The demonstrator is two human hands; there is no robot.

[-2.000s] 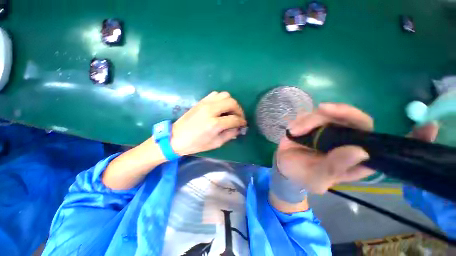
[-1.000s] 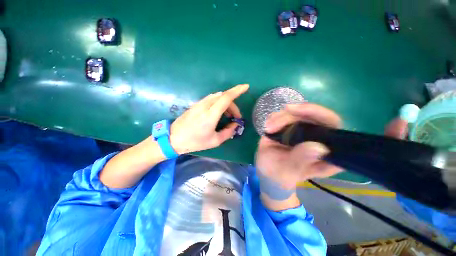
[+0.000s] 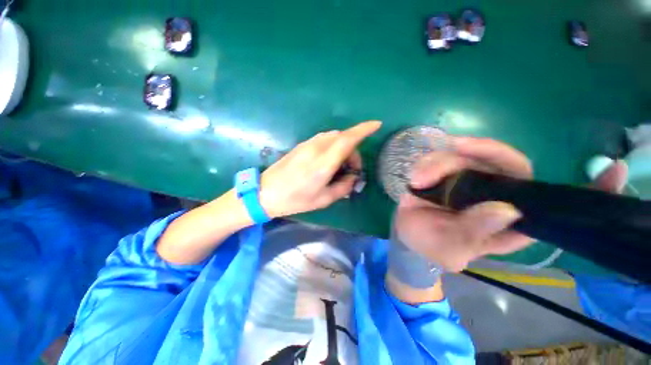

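Observation:
My left hand point(image 3: 311, 175), with a blue band on the wrist, holds a small device housing point(image 3: 356, 179) between thumb and curled fingers; the index finger points out. Fingers hide most of the housing. My right hand point(image 3: 464, 203), blurred, is shut on a long black electric screwdriver point(image 3: 557, 217) lying across the palm. Its tip points left, over the near edge of the round grey speckled screw dish point(image 3: 406, 158), and the fingers partly cover the dish. The dish lies on the green mat just right of my left hand.
Two housings lie at the left point(image 3: 179, 36) point(image 3: 159, 91), a pair at the upper right point(image 3: 440, 32), a smaller one point(image 3: 579, 33) farther right. A white round thing point(image 3: 10, 65) is at the left edge. A pale green fan point(image 3: 637, 171) and another person's fingers point(image 3: 611, 176) are right. A black cable point(image 3: 549, 306) hangs below.
My left index finger has extended from its earlier curled pose; the housing remains in that hand. My right hand and screwdriver shifted left, then back right. The whole view has also shifted slightly.

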